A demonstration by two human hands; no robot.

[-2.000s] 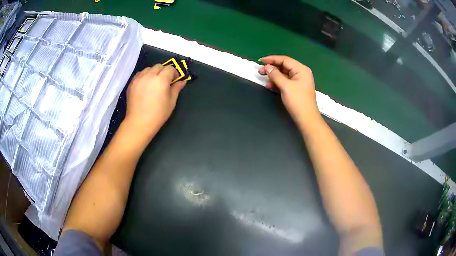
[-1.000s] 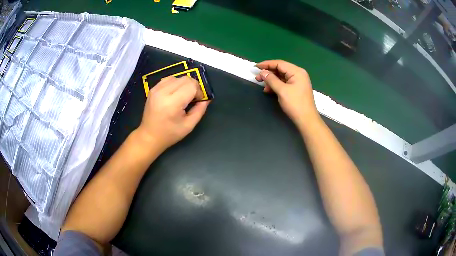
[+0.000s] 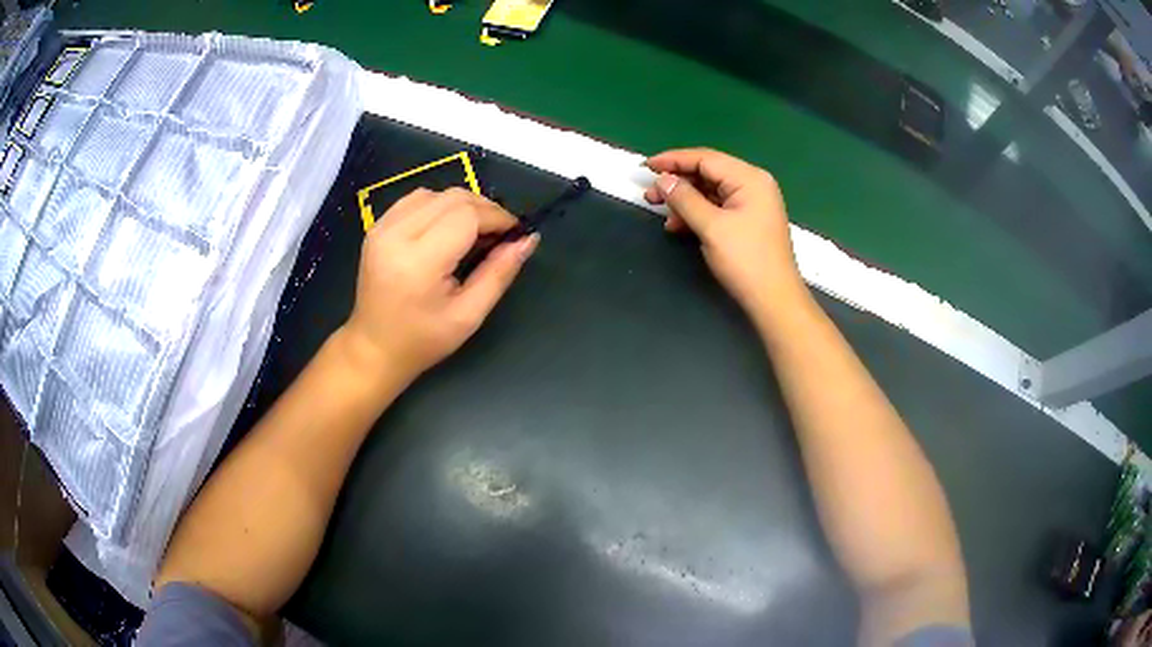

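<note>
My left hand [image 3: 436,272] is shut on a thin black frame [image 3: 552,206], seen edge-on, pinched between thumb and fingers and pointing up to the right. A yellow-edged frame [image 3: 417,172] lies on the dark mat behind my left hand, partly hidden by it. My right hand [image 3: 726,209] is over the white strip with its fingers curled; thumb and forefinger are close together, and whether anything small is between them cannot be told.
A translucent tray [image 3: 152,190] with pockets and wrap stands at left, a few pockets holding frames. Beyond the white strip [image 3: 505,130], the green belt carries a yellow module [image 3: 518,15] and a dark part [image 3: 921,111]. A small dark piece [image 3: 1076,569] is at lower right.
My left hand has moved right, away from the tray, and the black frame is now turned edge-on and apart from the yellow-edged frame. The belt parts have shifted right. My right hand barely moved.
</note>
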